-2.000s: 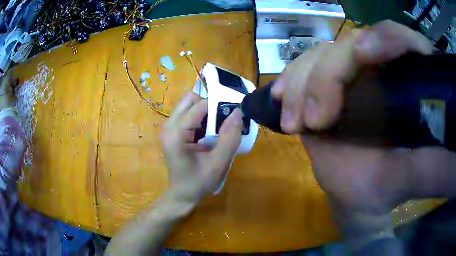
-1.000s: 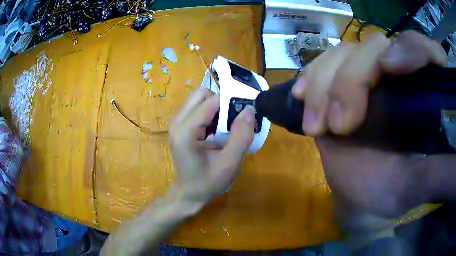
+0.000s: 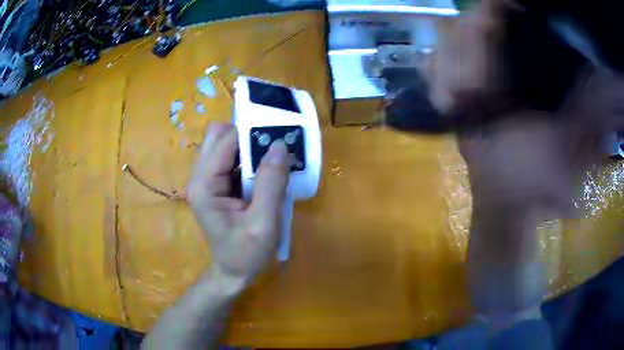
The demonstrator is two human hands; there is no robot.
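My left hand [image 3: 239, 205] holds the white camera housing [image 3: 309, 147] from its left side, just above or on the table. The thumb presses on the black LED light board [image 3: 258, 152], which shows pale round dots. A plainer black window [image 3: 272, 96] is above it. A white antenna [image 3: 285, 232] points down from the housing. My right hand [image 3: 472, 68], blurred, grips the black electric screwdriver [image 3: 421, 102], away from the housing. Its dark front end is at the screw feeder [image 3: 356, 72]; the bit cannot be made out.
The orange-yellow table [image 3: 369, 273] bears pale bluish scraps [image 3: 205, 86], a thin lead wire [image 3: 147, 183] and a pale stringy pile [image 3: 31, 147] at the left. A tangled heap of cabled modules [image 3: 82, 34] lies at the far left. A plaid sleeve [image 3: 10, 239] shows at the left edge.
The screwdriver has moved off the housing, up to the screw feeder with my right hand. The housing has turned slightly and shifted left in view, and more of its light board shows.
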